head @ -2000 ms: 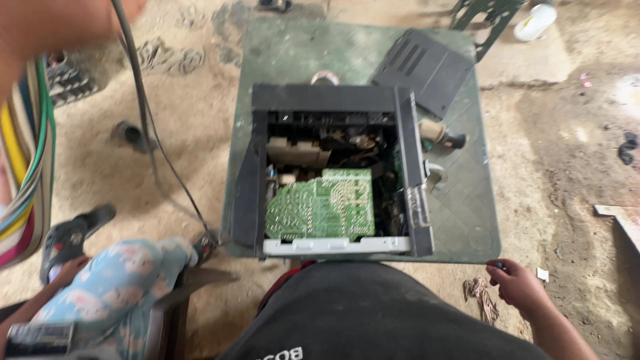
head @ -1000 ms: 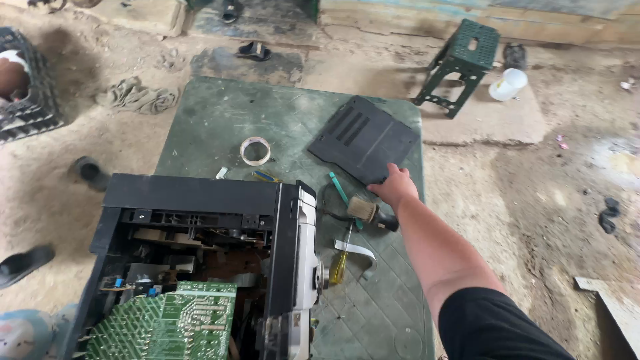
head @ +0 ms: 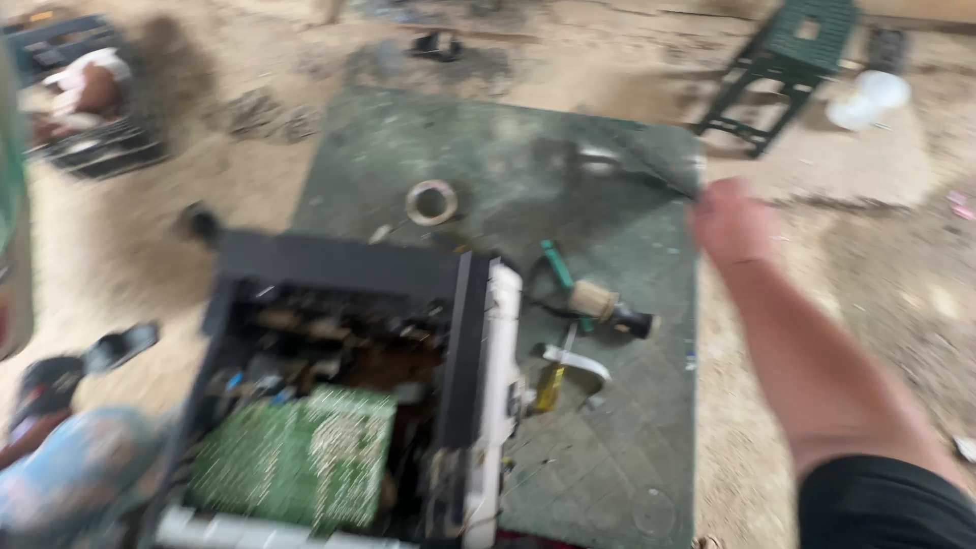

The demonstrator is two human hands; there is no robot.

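My right hand (head: 732, 221) is at the right edge of the green table (head: 618, 480), its fingers closed on the end of a dark plastic panel (head: 656, 168). The panel is blurred and looks nearly edge-on. Left of and below it stands an opened black appliance housing (head: 335, 259) with a green circuit board (head: 297, 457) and other parts inside. Between housing and hand lie a green-handled tool (head: 557, 263), a beige and black cylindrical tool (head: 602, 303), a yellow-handled screwdriver (head: 550, 387) and a curved white strip (head: 583, 361). My left hand is out of view.
A tape roll (head: 431, 203) lies behind the housing. Beyond the table's far right corner stands a green plastic stool (head: 808, 53), with a white container (head: 854, 110) beside it. A dark crate (head: 107, 145) is at upper left. A person's patterned clothing (head: 91, 473) shows at lower left.
The dark panel lay flat on the table one second ago, with my right hand at its near edge. Now it is tilted up in that hand, which has moved to the table's right edge.
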